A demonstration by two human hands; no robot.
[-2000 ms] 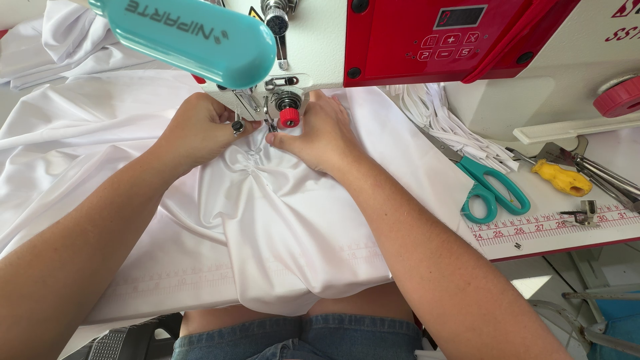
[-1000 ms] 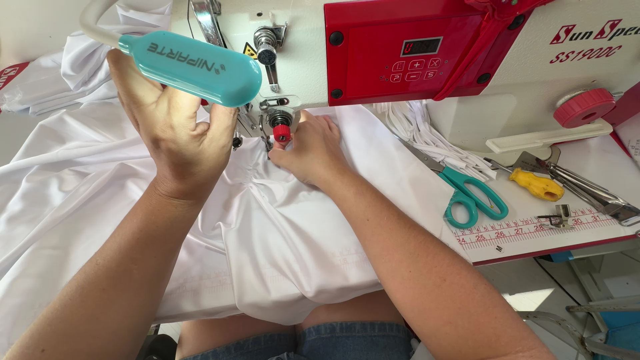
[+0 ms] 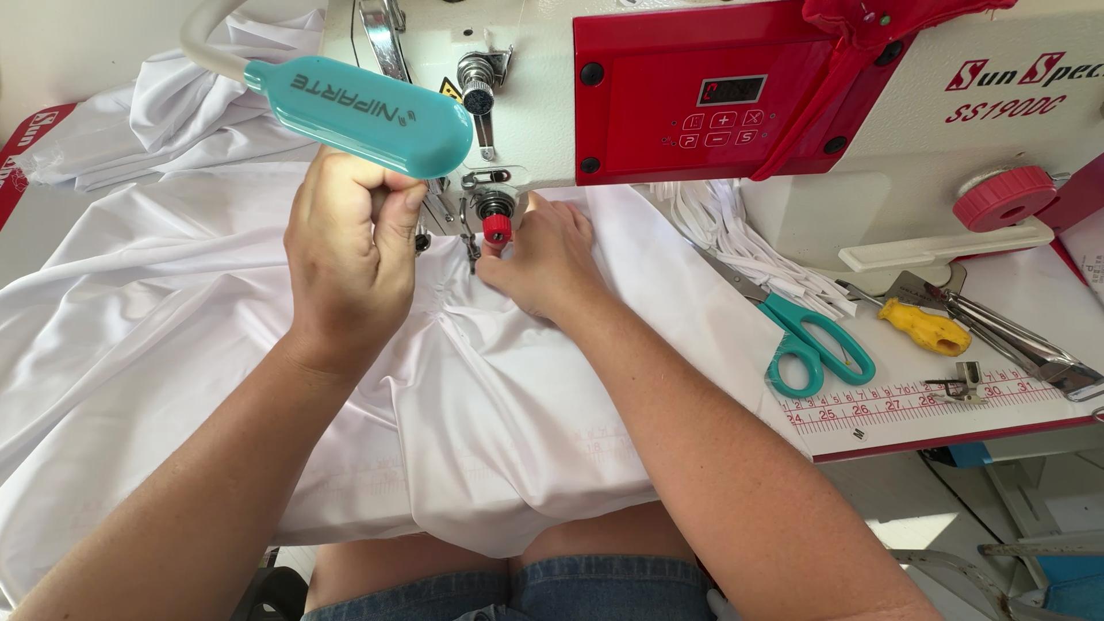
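White satiny fabric (image 3: 517,405) lies gathered over the table and drapes past its front edge. My left hand (image 3: 354,241) is raised off the cloth with bent fingers, just below the teal lamp head (image 3: 371,116); whether it grips something behind the lamp is hidden. My right hand (image 3: 548,259) rests on the fabric right beside the needle area of the sewing machine (image 3: 535,103), its thumb near the presser foot (image 3: 473,252). Above that thumb sits the red tension knob (image 3: 497,228). The right fingertips are partly hidden behind the machine head.
Teal-handled scissors (image 3: 815,345), a yellow-handled screwdriver (image 3: 925,326), a metal presser foot part (image 3: 966,385) and metal tools (image 3: 1018,341) lie at the right by a printed ruler (image 3: 906,410). White strips (image 3: 746,246) are bunched behind them. More white fabric (image 3: 198,103) is heaped at the back left.
My left hand has left the fabric by the needle and risen to the lamp, and now sits slightly lower than a second ago. My right hand has stayed beside the needle area.
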